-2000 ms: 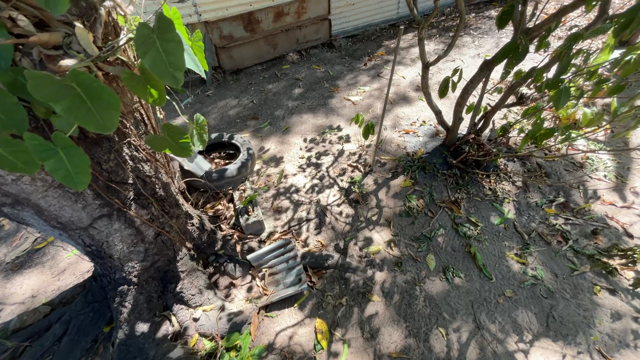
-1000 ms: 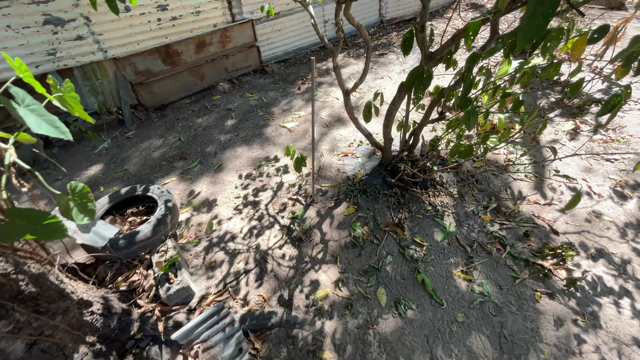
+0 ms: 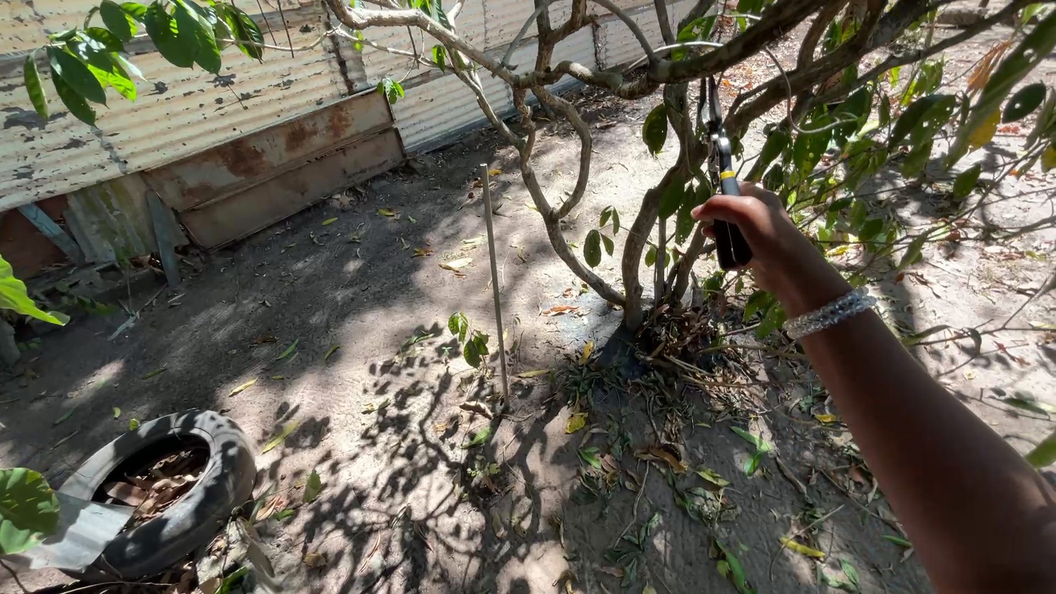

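Note:
My right hand (image 3: 755, 223), with a clear beaded bracelet on its wrist, grips a pair of pruning shears (image 3: 726, 177) by the dark handles. The shears point upward, and their metal blades are among the branches, just below a thick crooked branch (image 3: 734, 51) of the shrub. Whether the blades touch any wood I cannot tell. Several bare, twisting stems (image 3: 635, 247) rise from the shrub's base left of the hand. Green leaves (image 3: 833, 140) hang to the right of the shears. My left hand is out of view.
A thin upright stick (image 3: 495, 289) stands in the sandy ground left of the shrub. An old tire (image 3: 227, 462) holding dry leaves lies at the lower left. Behind are a corrugated metal fence (image 3: 223, 99) and rusty metal panels (image 3: 280, 157). Cut leaves and twigs litter the ground.
My right hand has come into view with the shears, raised among the branches. The view has moved closer to the shrub.

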